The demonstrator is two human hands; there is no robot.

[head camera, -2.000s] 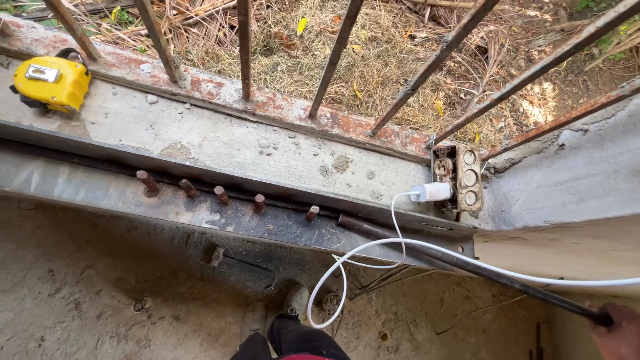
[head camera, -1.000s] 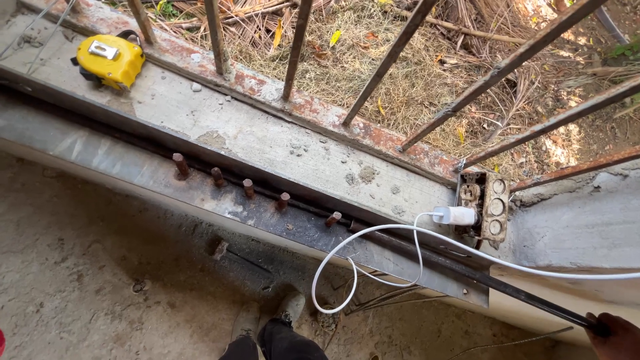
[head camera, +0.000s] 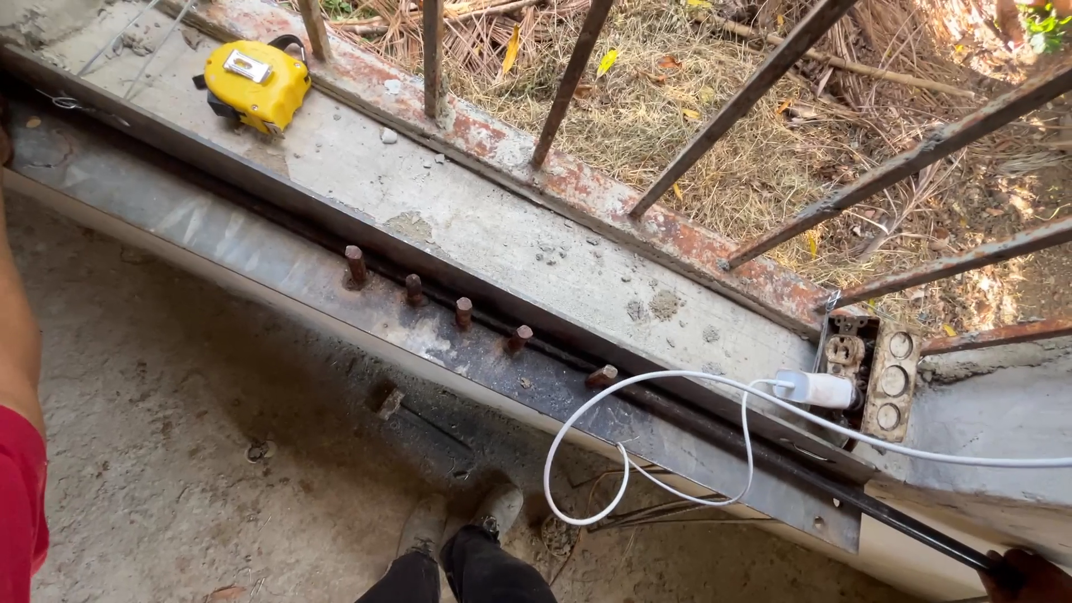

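My right hand point(head camera: 1028, 578), cut by the lower right corner, grips the end of a long dark metal rod point(head camera: 904, 525). The rod slants up and left along a steel angle bar point(head camera: 276, 268) fixed beside the concrete sill. Several short rusty steel pegs point(head camera: 463, 312) stand up from the bar's flat face, near the rod. At the left edge my left forearm point(head camera: 18, 335) reaches up in a red sleeve. Only a sliver of my left hand point(head camera: 5, 142) shows, at the bar's far left end; its grip is hidden.
A yellow tape measure point(head camera: 258, 84) lies on the concrete sill point(head camera: 368, 184). Rusty window bars point(head camera: 569, 84) rise behind it. A white charger point(head camera: 814, 389) sits in the open outlet box point(head camera: 892, 377), and its white cable point(head camera: 578, 419) loops over the bar and rod. Thin wires point(head camera: 155, 42) lie upper left.
The left forearm and red sleeve have come into view at the left edge. My right hand stays on the rod's end. The view has shifted left.
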